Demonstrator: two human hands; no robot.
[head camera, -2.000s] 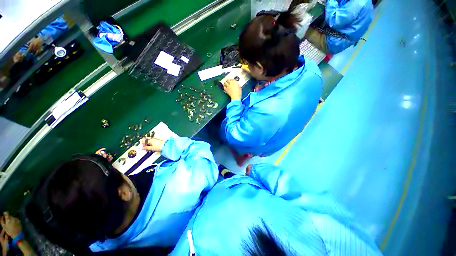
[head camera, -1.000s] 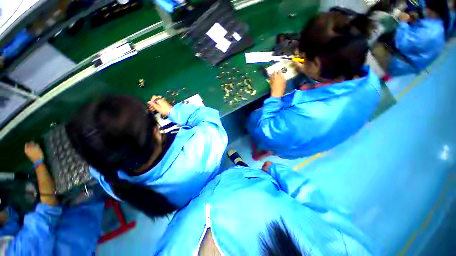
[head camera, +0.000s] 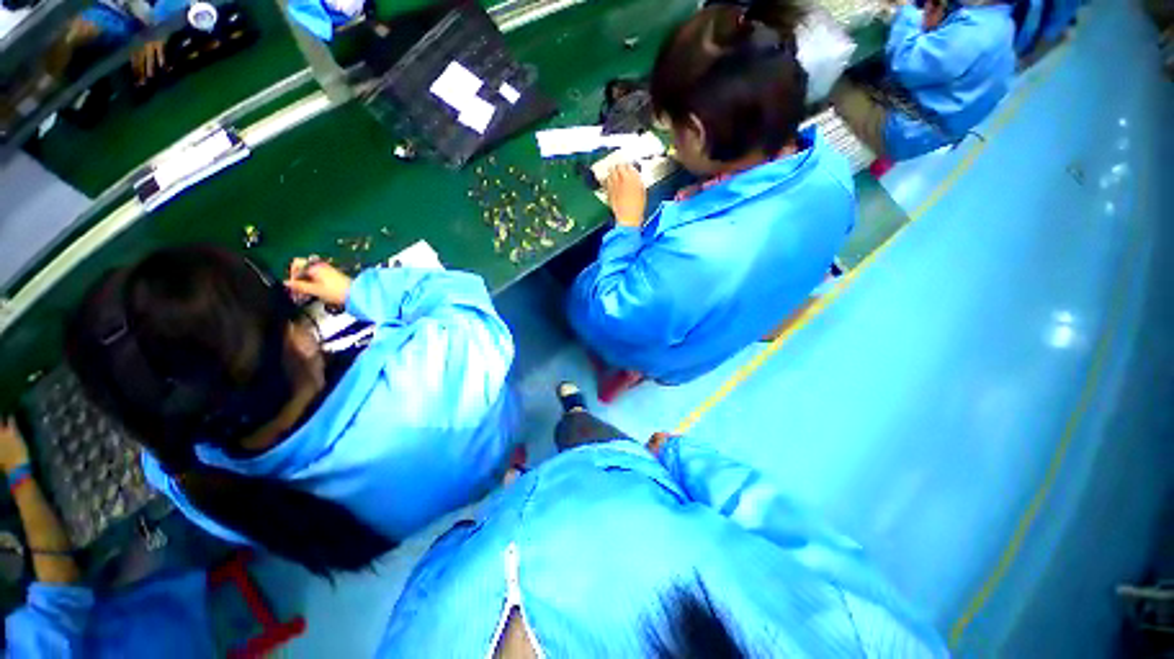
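Note:
The wearer's bright blue smock (head camera: 579, 554) with a white front zip fills the bottom middle. My right hand (head camera: 661, 442) shows only as a small patch of skin at the end of its sleeve; its fingers and anything in it cannot be made out. My left hand cannot be made out. Nearest in front is a green bench (head camera: 386, 193) with small loose parts (head camera: 521, 213) scattered on it. A black tray or case (head camera: 451, 84) with white papers on it lies tilted behind them.
Two seated people in blue smocks (head camera: 386, 412) (head camera: 734, 251) work at the bench. A compartmented tray (head camera: 90, 451) and another person's arm (head camera: 39, 515) are at the left. A red stool part (head camera: 258, 612) is low left. A blue floor with yellow lines (head camera: 824, 309) runs along the right.
The view has shifted, so the bench and seated people appear further left. A shoe and dark trouser leg now show more fully in front of the wearer's smock. My right hand remains small at its sleeve end.

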